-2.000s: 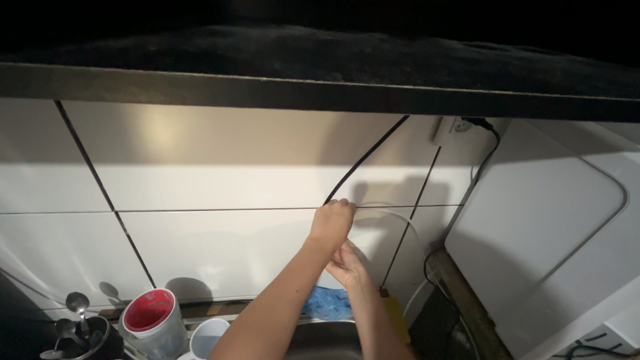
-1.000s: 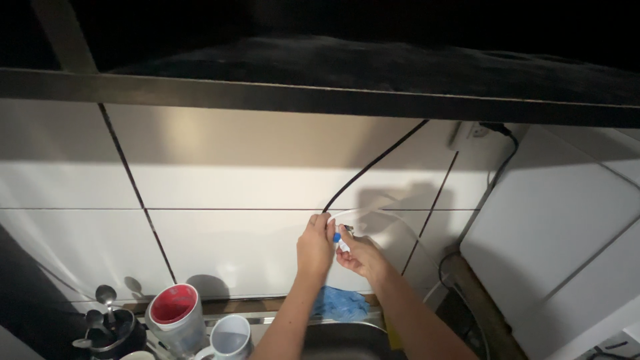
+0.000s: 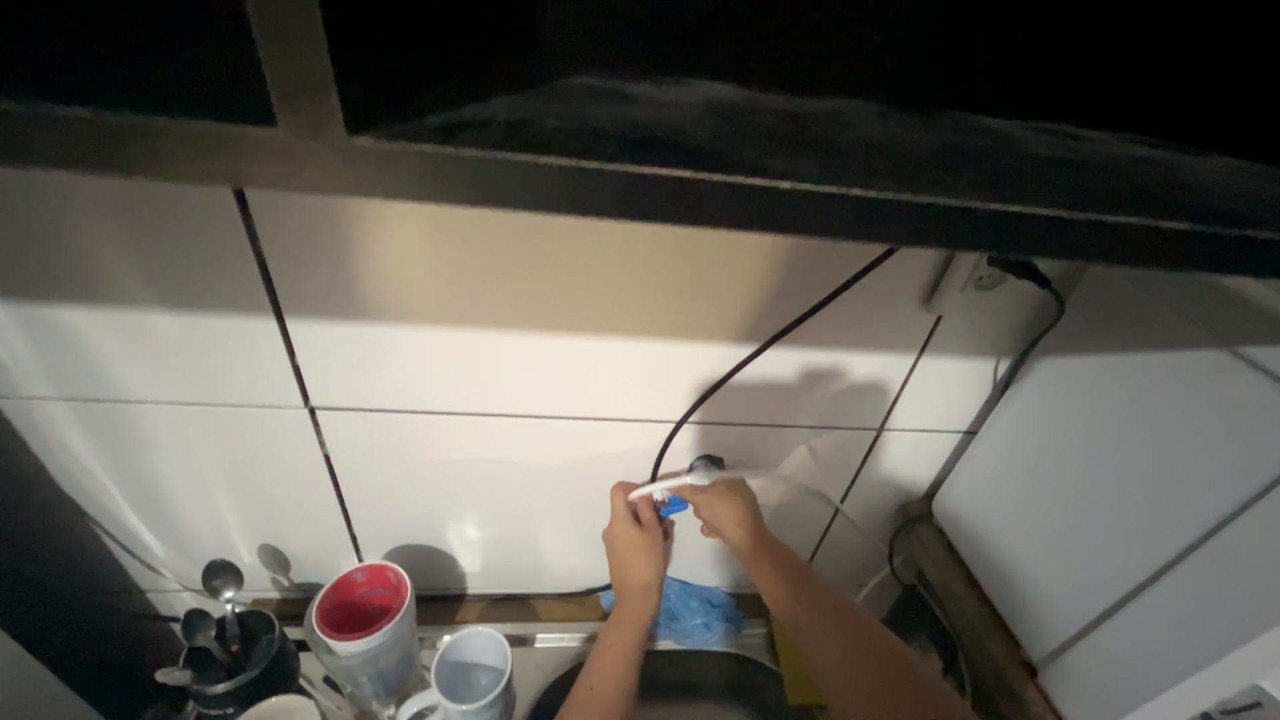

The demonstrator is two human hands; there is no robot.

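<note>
Before the tiled wall, my left hand (image 3: 637,540) has its fingers closed at the lower end of a black cable (image 3: 770,340), beside a small blue part (image 3: 673,506). My right hand (image 3: 722,510) grips a white fitting (image 3: 703,474), from which a thin white tube (image 3: 655,488) sticks out to the left over my left fingers. A translucent hose (image 3: 835,505) curves away to the right behind my right hand. Just beyond the fitting shows a small dark part (image 3: 708,462). My fingers hide how these pieces meet.
A dark shelf edge (image 3: 600,205) crosses overhead. Below stand a cup with red inside (image 3: 362,602), a white mug (image 3: 473,668) and a dark holder with spoons (image 3: 262,662). A blue cloth (image 3: 700,612) lies behind the sink basin (image 3: 700,680). A plug sits in the wall outlet (image 3: 985,275).
My right hand has risen and turned beside my left hand. The white fitting and tube now show above my fingers. My left hand stays at the cable's end.
</note>
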